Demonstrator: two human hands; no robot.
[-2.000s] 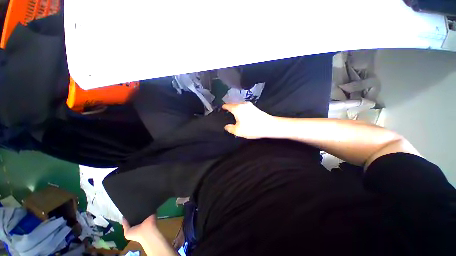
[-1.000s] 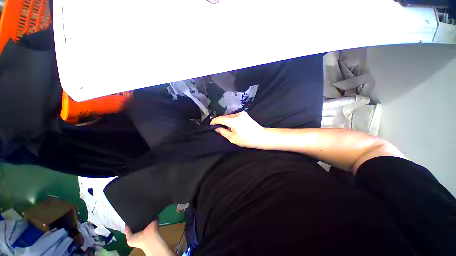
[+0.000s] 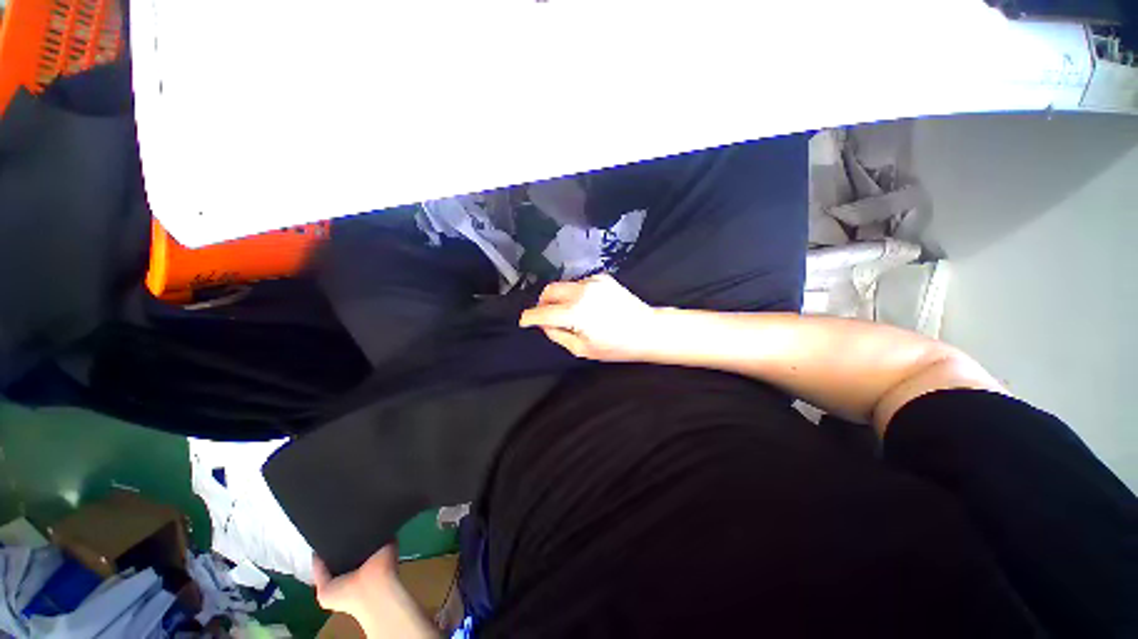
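A black garment panel [image 3: 387,468] lies across my lap, its squared end stretched toward the lower left. My left hand [image 3: 366,589] is low in the view, with its fingers on the panel's lower corner and partly hidden by it. My right hand [image 3: 597,318] rests over dark cloth at my waist, thumb and fingers pinched together on it. The cloth blends with my black clothes, so its edge there is hard to tell.
The white table [image 3: 499,100] spans the top. An orange basket [image 3: 237,265] is at its left end, with dark cloth [image 3: 75,200] draped by it. A cardboard box [image 3: 119,531] and scraps lie lower left. More scraps [image 3: 874,187] lie under the table.
My right hand has shifted slightly and its fingers have closed closer together on the cloth. The view has moved a little against the table. My left hand stays at the panel's corner.
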